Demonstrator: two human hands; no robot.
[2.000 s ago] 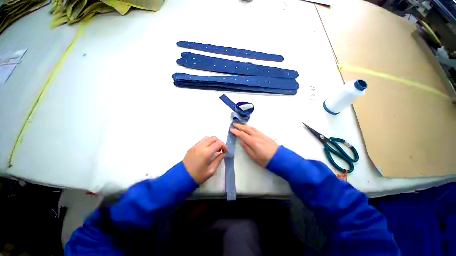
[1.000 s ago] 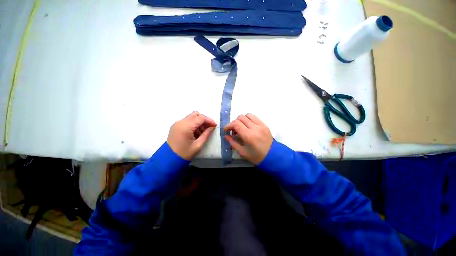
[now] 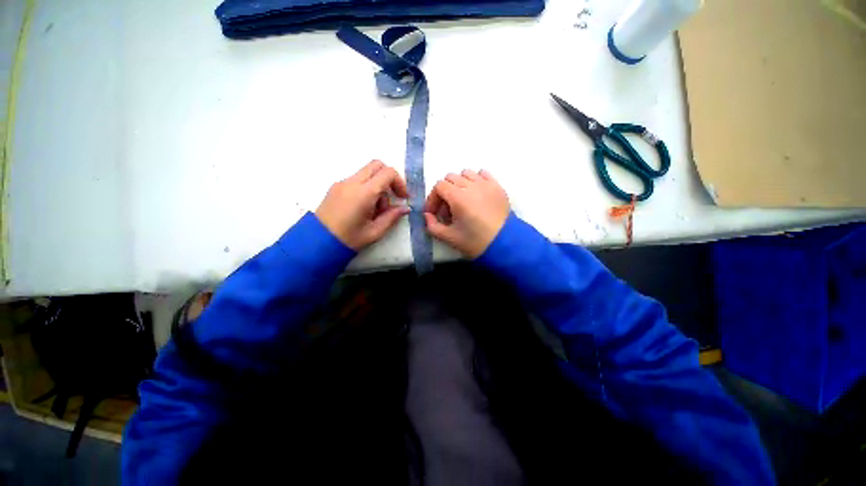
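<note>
A narrow strap (image 3: 416, 138) lies on the white table with its paler grey-blue side up. Its far part curls into a loop showing navy, and its near end reaches over the table's front edge. My left hand (image 3: 365, 205) pinches the strap's left edge with thumb and forefinger. My right hand (image 3: 465, 211) pinches its right edge at about the same height. The fingertips hide any thread there. Scissors (image 3: 614, 150) with dark blades and green handles lie to the right, with an orange-red cord (image 3: 624, 216) on them.
Stacked wide navy straps (image 3: 380, 13) lie at the far side. A white thread cone (image 3: 648, 27) stands far right beside a brown board (image 3: 769, 114). A blue crate (image 3: 783, 308) is below right, and a wooden crate with black straps (image 3: 90, 356) below left.
The view has tilted down, so the table's things sit higher in it. My left hand has come in from beside the strap to its left edge. My right hand stays at the right edge.
</note>
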